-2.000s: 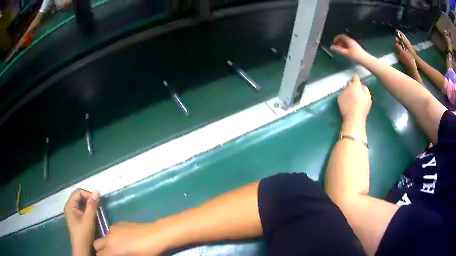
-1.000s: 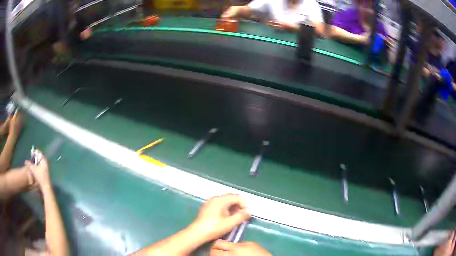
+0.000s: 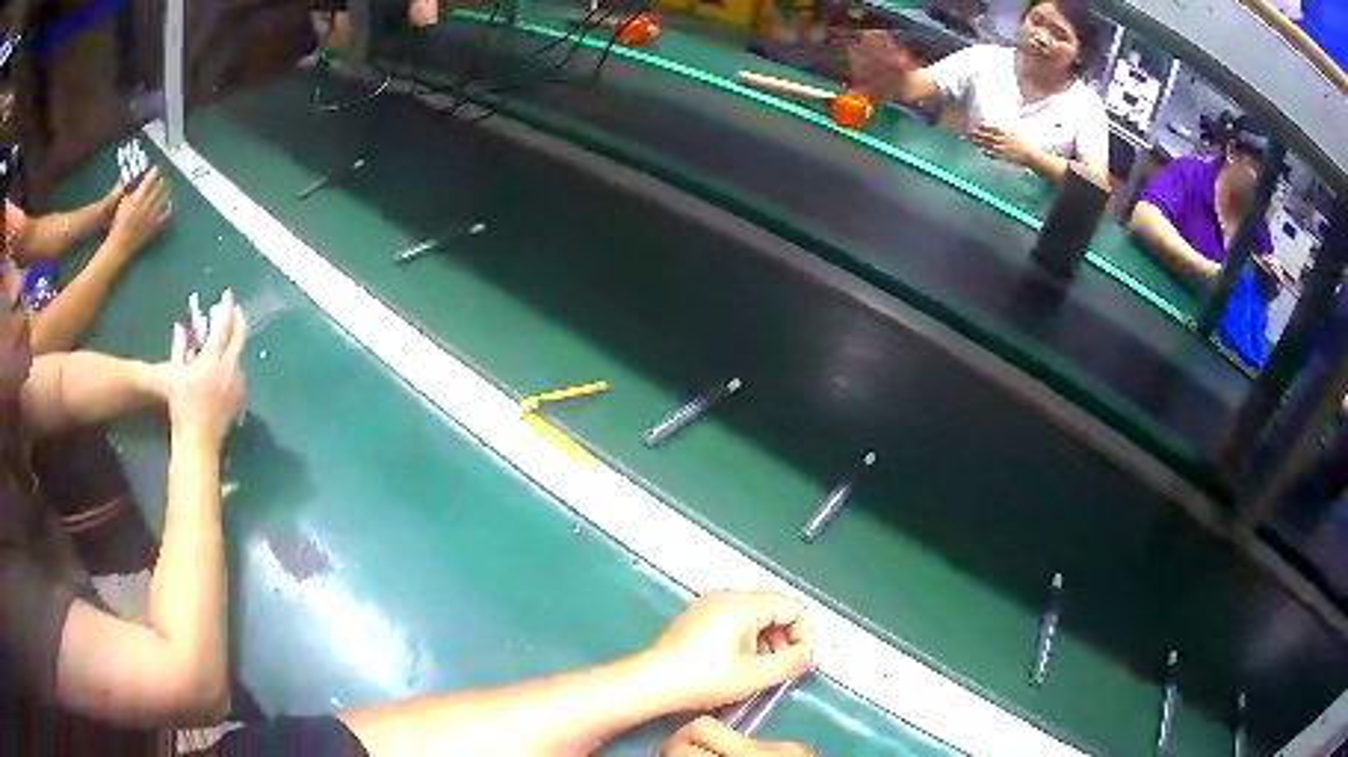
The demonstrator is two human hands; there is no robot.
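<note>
My left hand (image 3: 739,648) is near the bottom centre, with thumb and fingers pinched at the upper end of a slim dark shiny tube (image 3: 761,708). My right hand (image 3: 724,737) is cut off by the bottom edge and has its fingers at the tube's lower end. The tube lies slanted between the hands, beside the white rail, and is partly hidden by them. Whether a second tube lies beside it, or a small piece is in my left fingertips, I cannot tell.
Spaced tubes (image 3: 840,497) lie on the dark green belt (image 3: 591,311) beyond the white rail (image 3: 444,385). A bent yellow strip (image 3: 559,432) lies on the rail. Another person's hand (image 3: 207,370) is over the green table (image 3: 399,518) at left. People sit across the belt.
The view has swung left and then tilted, so the seated people across show more fully. My hands remain together at the tube near the rail. Neighbouring hands at left show more.
</note>
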